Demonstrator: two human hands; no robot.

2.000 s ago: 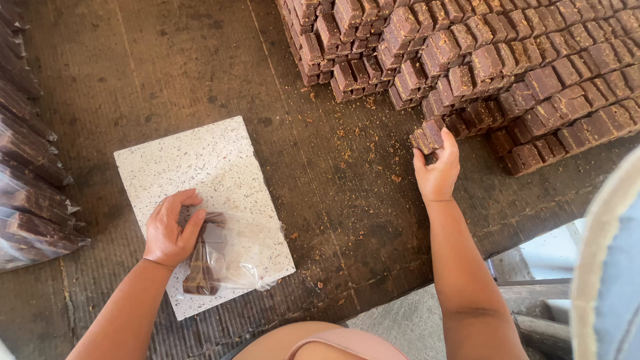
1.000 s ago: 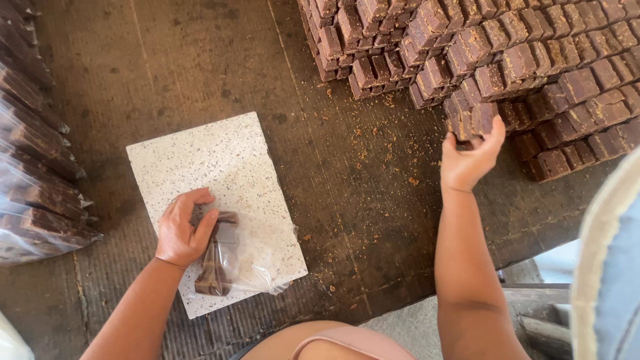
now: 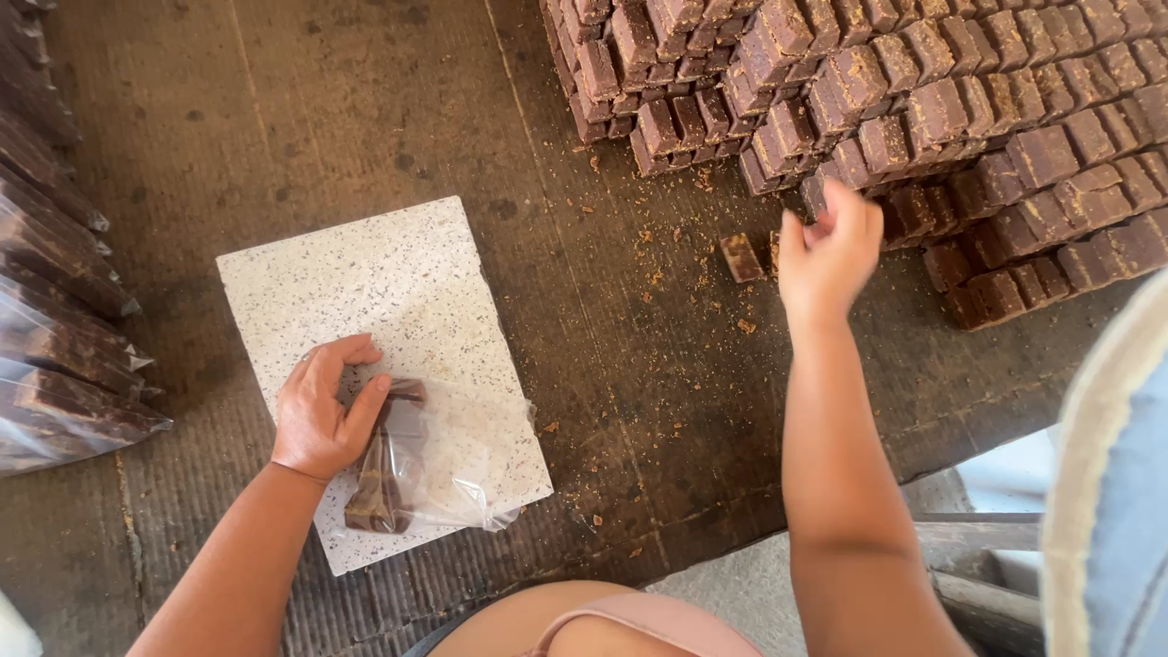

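Note:
My left hand (image 3: pixel 328 406) rests on a white speckled slab (image 3: pixel 392 283), its thumb against a clear plastic bag (image 3: pixel 465 456) that has brown blocks (image 3: pixel 379 493) inside. Over at the stacked brown blocks (image 3: pixel 940 109), which look like chocolate or brown sugar, my right hand (image 3: pixel 832 251) is at the near edge of the pile, fingers curled and slightly blurred. Whether it grips a block cannot be told. One loose brown piece (image 3: pixel 741 258) lies on the table just left of that hand.
Filled clear bags of brown blocks (image 3: pixel 64 365) line the left side of the worn brown table (image 3: pixel 365 109). Crumbs (image 3: pixel 648 301) are scattered between slab and pile. A pale-edged blue thing (image 3: pixel 1113 474) fills the lower right, near a wooden bar (image 3: pixel 985 593) below the table's edge.
The blocks earlier seen in my right hand are no longer plainly in it. A loose piece now lies on the table beside that hand. My left hand has stayed by the bag.

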